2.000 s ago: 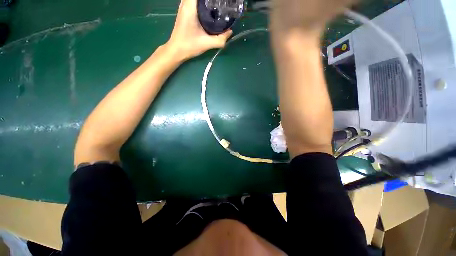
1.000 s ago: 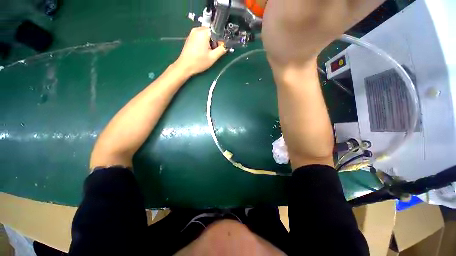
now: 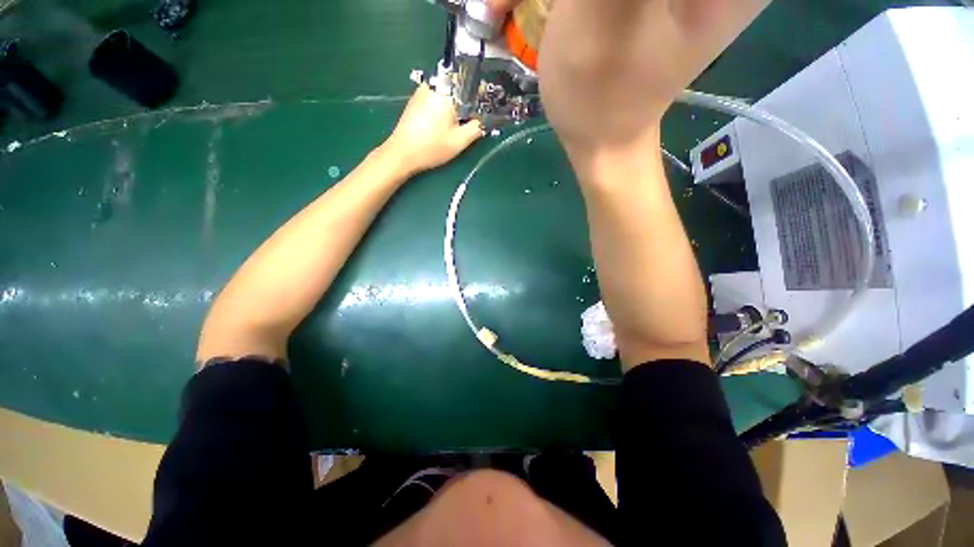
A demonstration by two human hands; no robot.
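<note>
My left hand [image 3: 429, 130] is at the top centre, its fingers around the black housing seen in the earlier frames. The housing is now almost wholly hidden under the tool. My right hand [image 3: 598, 80] is at the top, right of my left hand, closed on the screwdriver [image 3: 470, 66]. The screwdriver is silver metal with an orange section [image 3: 525, 34] partly covered by my hand. Its metal nose cluster [image 3: 504, 103] is right above my left thumb. The nose's contact with the housing cannot be seen.
A clear feed tube [image 3: 452, 240] loops over the green bench [image 3: 139, 246] to the white feeder [image 3: 924, 160] at right. A crumpled white lump [image 3: 598, 331] lies beside my right forearm. Black housings [image 3: 134, 69] lie upper left. A black hose [image 3: 897, 379] crosses lower right. Cardboard boxes [image 3: 75, 465] stand below.
The silver screwdriver has come over the housing, which showed in my left hand two seconds ago. The view has shifted, so more of the black housings at upper left shows.
</note>
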